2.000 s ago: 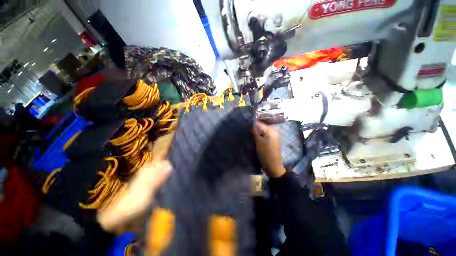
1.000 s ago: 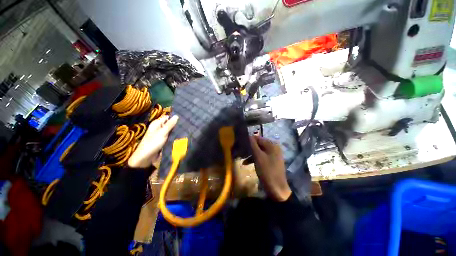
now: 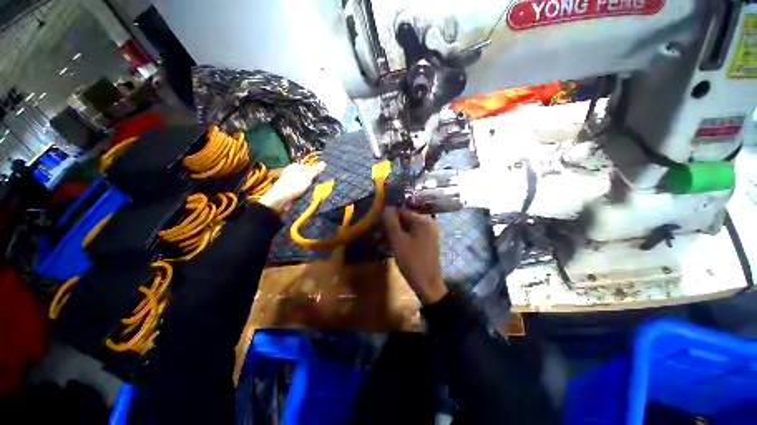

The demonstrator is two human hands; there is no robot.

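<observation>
A dark diamond-patterned bag panel (image 3: 350, 158) lies under the needle area of the off-white sewing machine (image 3: 573, 50). Its yellow handle (image 3: 336, 239) curves toward me, with two flat tabs on the panel. My left hand (image 3: 290, 184) rests on the panel's left edge; its fingertips lie on or grip the edge, I cannot tell which. My right hand (image 3: 415, 245) pinches the panel's near right edge just below the presser foot (image 3: 401, 149). More patterned material (image 3: 465, 241) lies right of my right hand.
Stacked black panels with yellow handles (image 3: 199, 224) stand at left. A brown-taped board (image 3: 332, 295) lies under the work. Blue crates stand below (image 3: 295, 365) and at lower right (image 3: 643, 365). A mottled cloth heap (image 3: 257, 104) lies behind.
The panel has moved away from me toward and past the needle, its handle end now close to the machine. My left hand has moved forward along the left edge; my right hand stays near the needle.
</observation>
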